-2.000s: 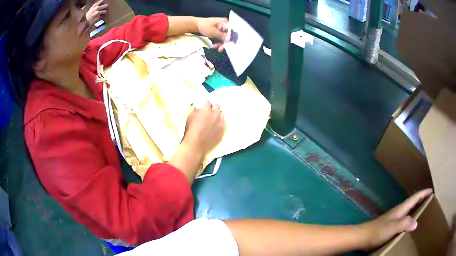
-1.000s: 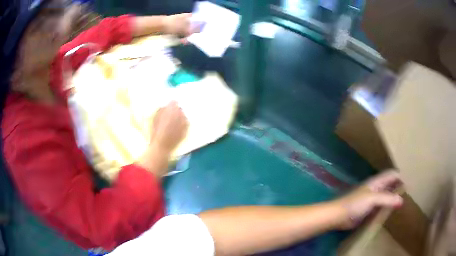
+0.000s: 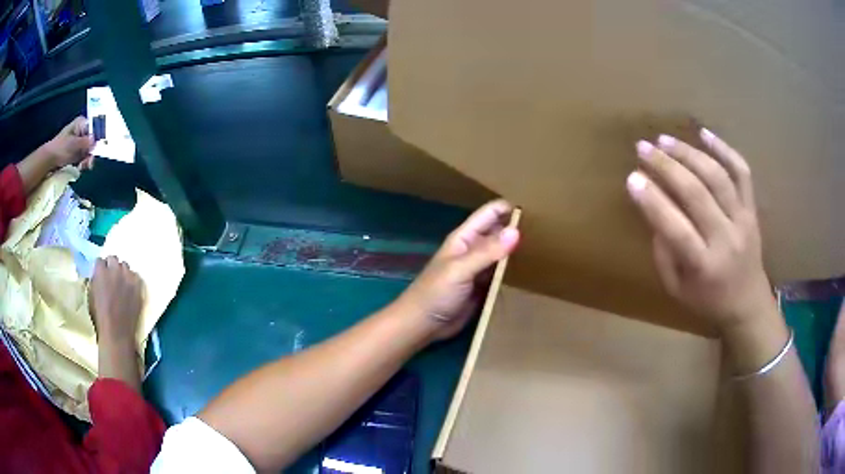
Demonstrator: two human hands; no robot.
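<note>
A brown mailer box (image 3: pixel 593 393) stands open in front of me at the lower right, and the part of its inside that shows is bare cardboard. Its large lid (image 3: pixel 547 102) stands up behind it. My left hand (image 3: pixel 463 268) grips the top edge of the box's left wall, thumb and fingers at the corner near the lid. My right hand (image 3: pixel 709 227) is spread with fingers apart, against or just in front of the lid's inner face; contact is hard to tell. A bracelet is on that wrist.
A dark smartphone (image 3: pixel 375 426) lies on the green bench (image 3: pixel 269 319) left of the box. Another brown box (image 3: pixel 398 153) stands behind the lid. A green post (image 3: pixel 153 120) rises at left. A neighbour in red holds a white leaflet (image 3: pixel 111 125) over a yellow-tan paper sack (image 3: pixel 56 296).
The view has swung right, so the neighbour now sits at the far left. The box, its lid and my right hand have come into view. My left hand stays at the box edge.
</note>
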